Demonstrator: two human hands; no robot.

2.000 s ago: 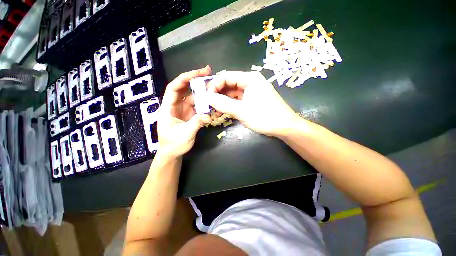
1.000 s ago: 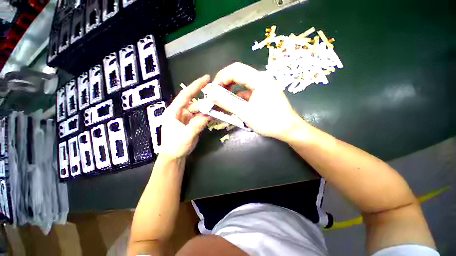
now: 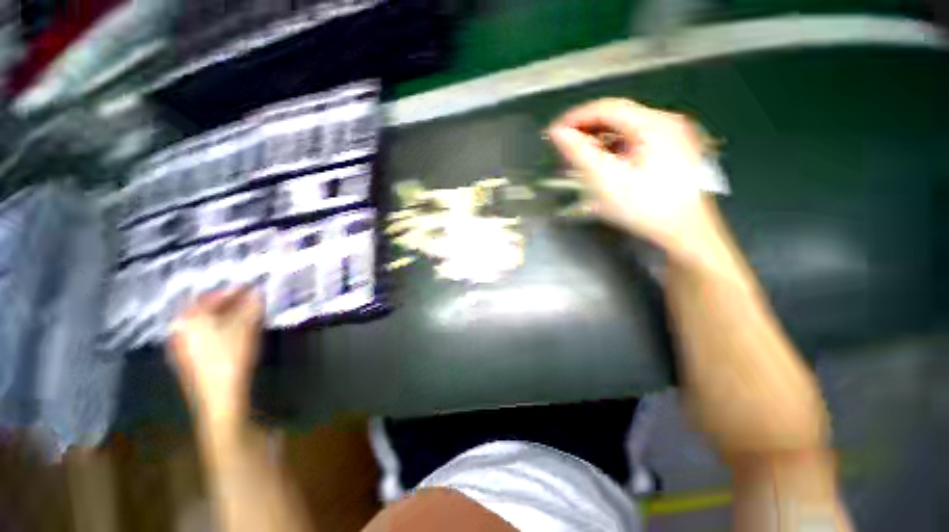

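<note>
The frame is strongly blurred. My left hand (image 3: 219, 322) is at the front edge of the black tray (image 3: 383, 310), over its lower row of white housings (image 3: 333, 272); whether it grips one cannot be told. My right hand (image 3: 635, 171) is raised over the bench at the right, fingers bent, with thumb and forefinger near each other; whether anything is between them cannot be told. It hides most of the strip pile, and a white bit of the strips (image 3: 716, 175) shows beside it. Pale yellow and white offcuts (image 3: 473, 239) lie on the bench between the hands.
A dark tray stack (image 3: 312, 64) stands behind the working tray. A pale rail (image 3: 541, 78) runs along the back of the dark green bench (image 3: 562, 353), with green conveyor behind. Pale grey-white sheets (image 3: 47, 301) stand at far left.
My hands have parted: the left moved left to the tray's front, the right moved right to the strip pile. The white housing between them is gone from there, uncovering the offcuts. The view has shifted.
</note>
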